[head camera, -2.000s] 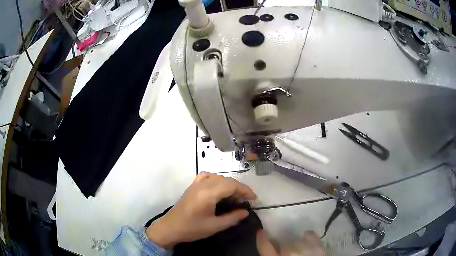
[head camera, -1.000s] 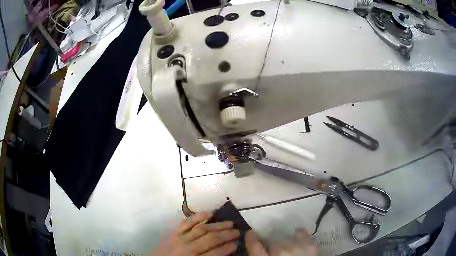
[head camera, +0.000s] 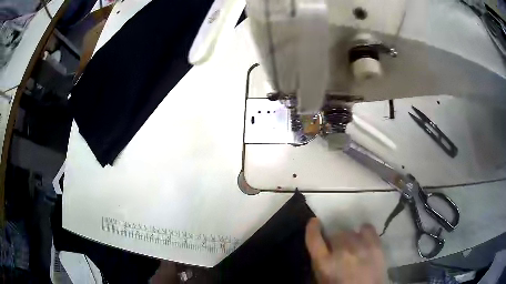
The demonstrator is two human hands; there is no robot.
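Observation:
A black fabric piece [head camera: 272, 238] lies at the table's front edge, its pointed corner just below the machine's bed plate. My right hand [head camera: 347, 255] is blurred, right of the cloth, with fingers apart. One fingertip touches the cloth's right edge; no clear grip shows. A dim brownish shape [head camera: 169, 274] below the table edge may be my left hand, but is too dark and cut off to tell. The presser foot [head camera: 310, 130] stands above the cloth's corner in the picture, apart from it.
Shears [head camera: 410, 191] lie right of the needle area, blades toward it. Black thread snips [head camera: 434, 133] and a white stick [head camera: 374, 132] lie behind them. A large black panel [head camera: 133, 77] lies at the left. The cream sewing machine [head camera: 433, 69] spans the upper right. A ruler [head camera: 166, 236] runs along the front.
The view has shifted, showing more of the table front. My left hand has left the fabric. The black piece shows larger, reaching over the front edge. My right hand stays at its right side.

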